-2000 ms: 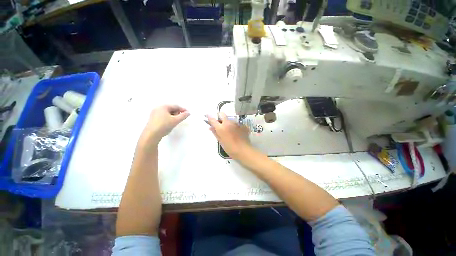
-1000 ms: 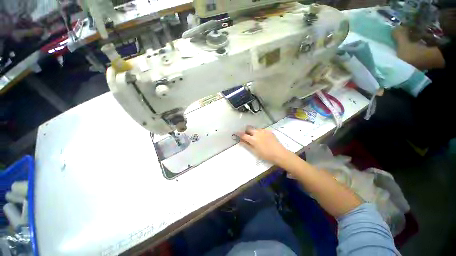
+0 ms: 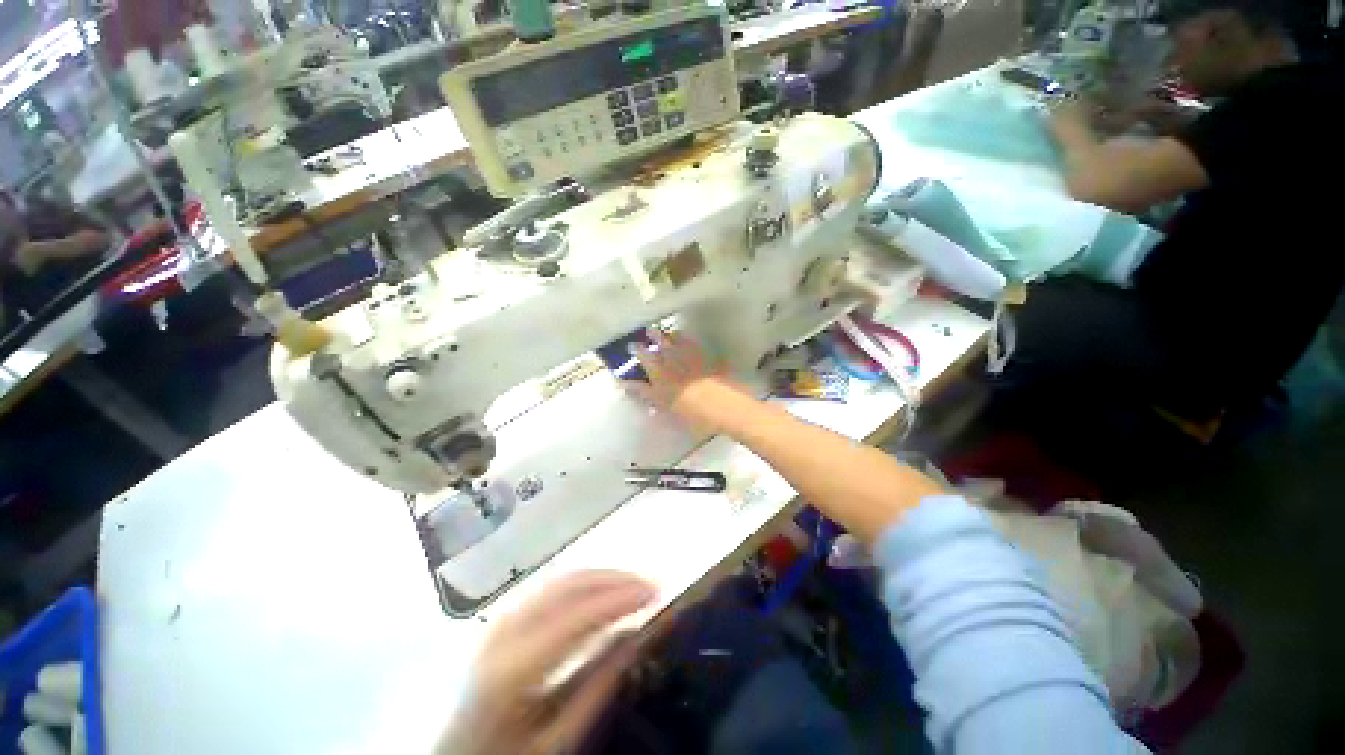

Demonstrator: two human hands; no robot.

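The cream-white sewing machine [image 3: 590, 280] stands on the white table. My right hand [image 3: 676, 372] reaches under the machine arm, fingers at the black phone [image 3: 623, 356] on the bed's rear; its grip on the phone cannot be told. Slim dark thread snips [image 3: 679, 479] lie on the front edge of the bed. My left hand [image 3: 568, 649] is blurred over the table's front edge, fingers curled; a pale strip shows at it, but what it is and whether it is held cannot be told. The presser foot area [image 3: 480, 499] is under the head's left end.
The control panel [image 3: 598, 96] is above the machine. A blue basket [image 3: 92, 664] with white cones is at the left edge. Coloured rings and a white tape [image 3: 885, 354] lie at the table's right end. Off-white fabric [image 3: 1106, 575] is below. A person [image 3: 1254, 192] handles mint fabric [image 3: 974, 148].
The view has swung right and up. My right hand has moved from the bed's front edge back to the phone. The snips now show where it was. My left hand has come back into view.
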